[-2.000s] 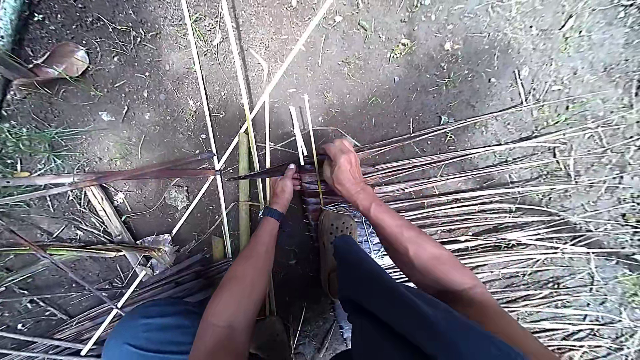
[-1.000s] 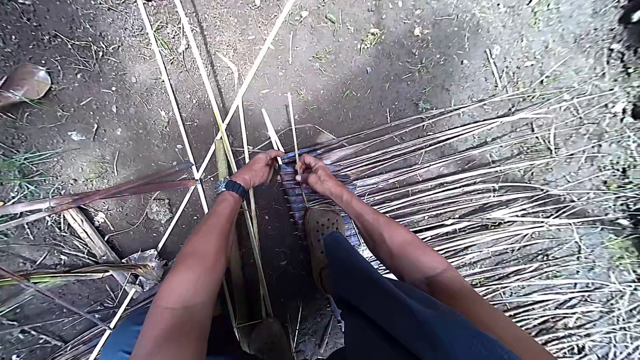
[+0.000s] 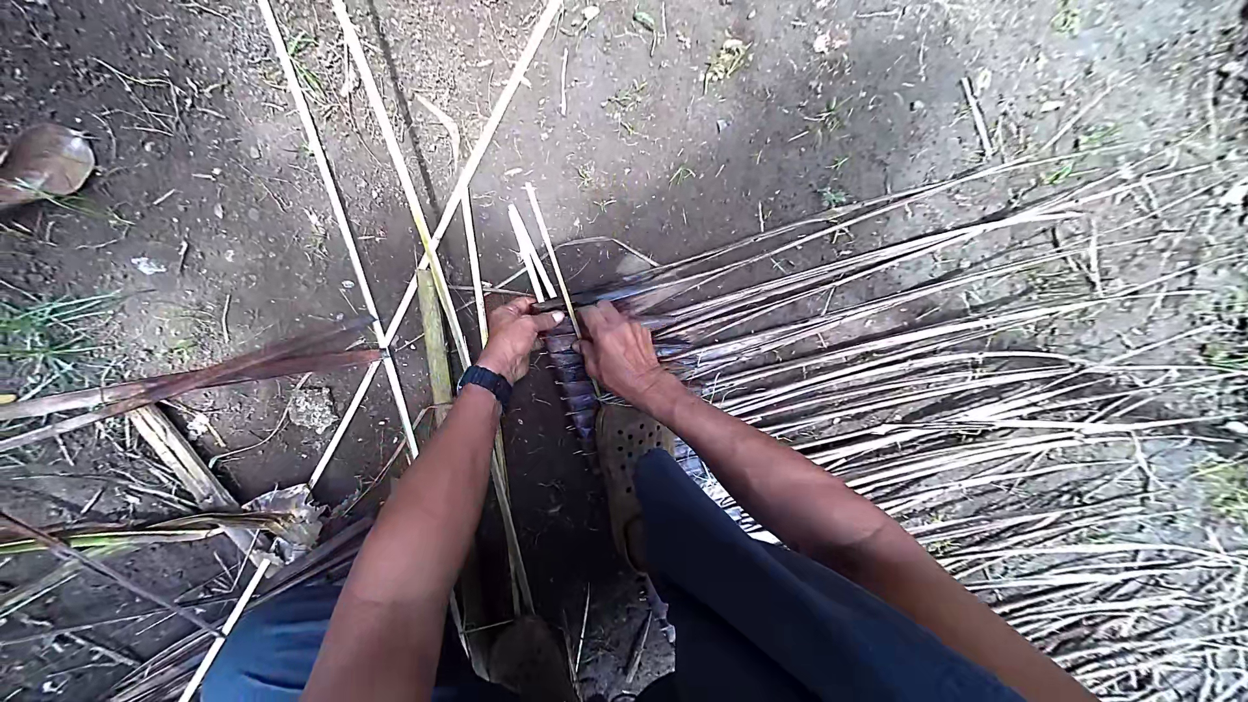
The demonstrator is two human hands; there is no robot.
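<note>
My left hand (image 3: 514, 336) pinches the folded end of a dark dried palm leaflet (image 3: 556, 305) at the top of a leaf panel. Close beside it, my right hand (image 3: 619, 353) presses on the same panel, its fingers by a thin pale strip (image 3: 554, 249) that runs along the folded edge. The panel's folded leaflets (image 3: 573, 390) lie in a row below my hands, and their long dry ends (image 3: 877, 341) fan out to the right. Two short pale strip ends (image 3: 527, 249) stick out above my left hand. A brown perforated clog (image 3: 624, 468) rests on the panel.
Long pale split sticks (image 3: 327, 175) cross on the soil left of my hands, beside a greenish stalk (image 3: 434, 336). Loose brown leaflets (image 3: 195, 382) lie farther left, with a piece of split wood (image 3: 185, 458) below them. A curled dry leaf (image 3: 49, 161) is at the upper left.
Two seconds ago a dark leaflet stuck out leftward past my left hand; now its end is folded over at the panel's edge. Both hands stay close together there.
</note>
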